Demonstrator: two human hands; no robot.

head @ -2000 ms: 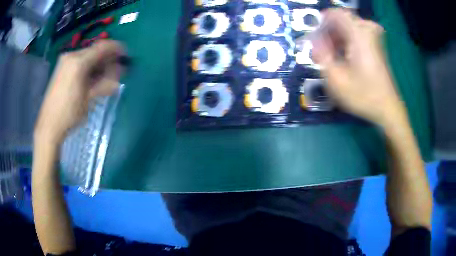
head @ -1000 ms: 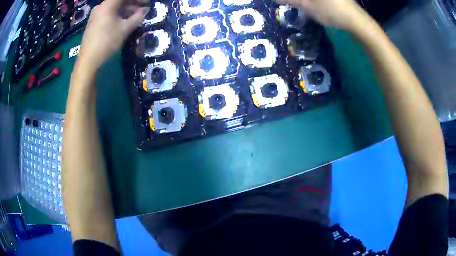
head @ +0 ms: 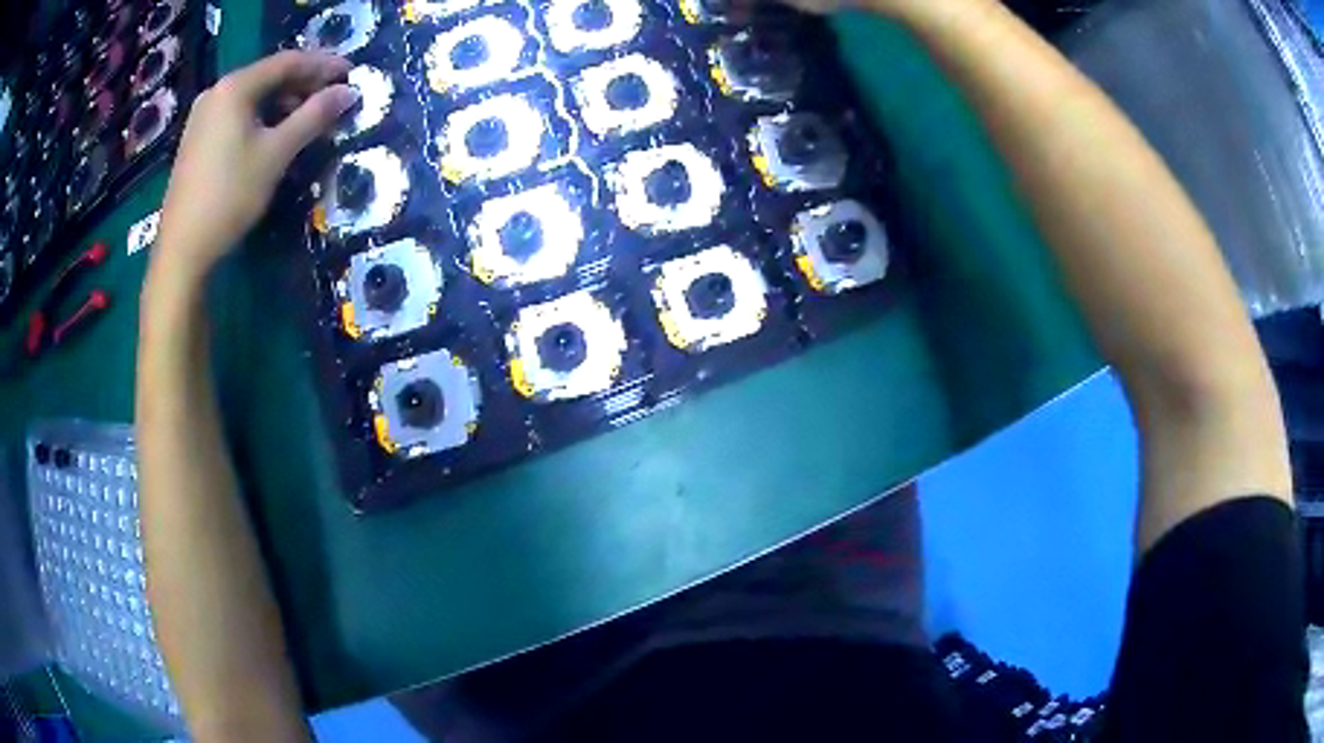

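The black module tray (head: 726, 380) lies on the green bench top and holds silver modules (head: 569, 346) in rows, each with a dark round centre and an orange edge. My left hand (head: 269, 124) is at the tray's left edge, thumb and forefinger bent close together beside a module; whether they hold something small is not clear. My right hand is cut off by the top edge of the picture; only the wrist and a little of the hand (head: 857, 5) show, over the tray's far right part.
A clear small-parts tray (head: 90, 559) lies at the left, partly behind my left forearm, with two dark parts in its top corner. Red-handled nippers (head: 66, 308) and a small label (head: 144, 232) lie above it. A second black tray (head: 109, 124) is upper left; stacked clear trays (head: 1205, 131) are at right.
The view has shifted, so the tray appears further left and lower. My left hand has come lower beside the tray's left column. My right hand is now mostly out of the picture.
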